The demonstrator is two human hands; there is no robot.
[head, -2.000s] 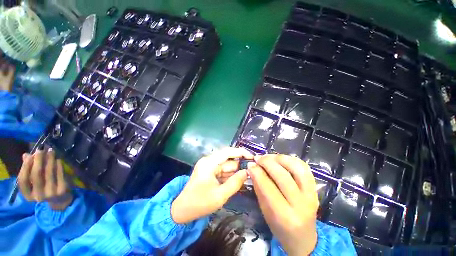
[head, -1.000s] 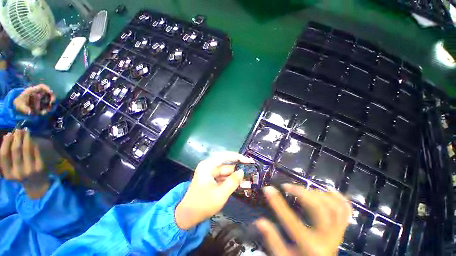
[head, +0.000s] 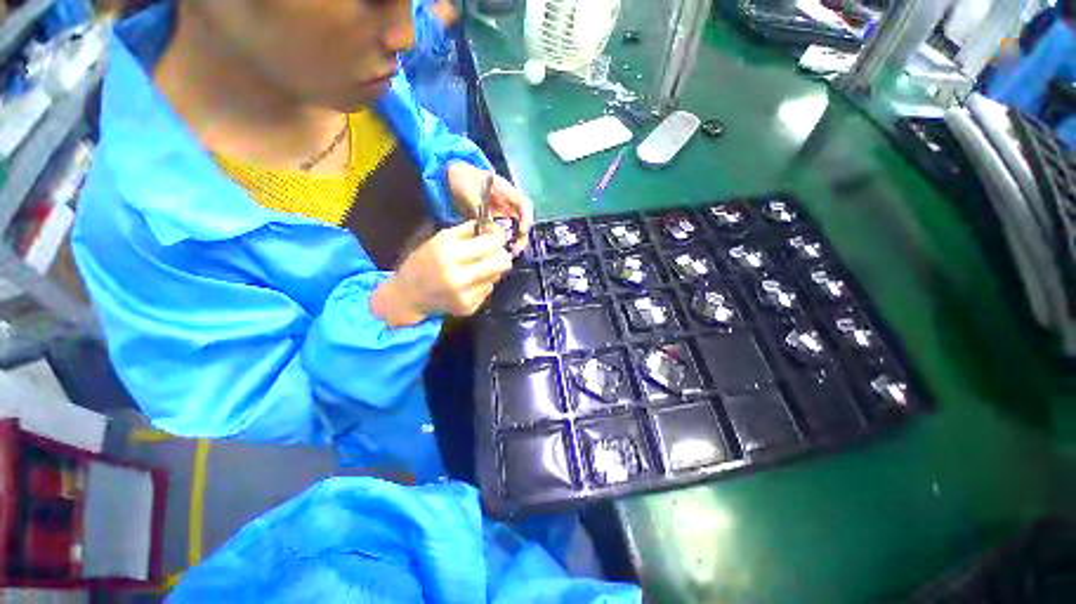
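A glossy black blister tray (head: 761,420) lies in front of me on the green mat. Small black modules (head: 647,310) with silver-white patches sit in many of its pockets, mostly in the far and right part; several near pockets are bare. A blue sleeve (head: 354,545) of mine crosses the bottom of the picture. Neither of my hands shows, so what they hold is hidden.
A person in a blue smock (head: 224,319) sits at the left, fingers on a small dark part and a thin tool (head: 485,203) at the tray's corner. Beyond are a pale fan (head: 572,33), a white flat object (head: 589,138), a grey oval object (head: 669,138) and metal posts.
The view has swung left. The right tray and both my hands, with the module in my left hand, have left the picture. The co-worker now shows large.
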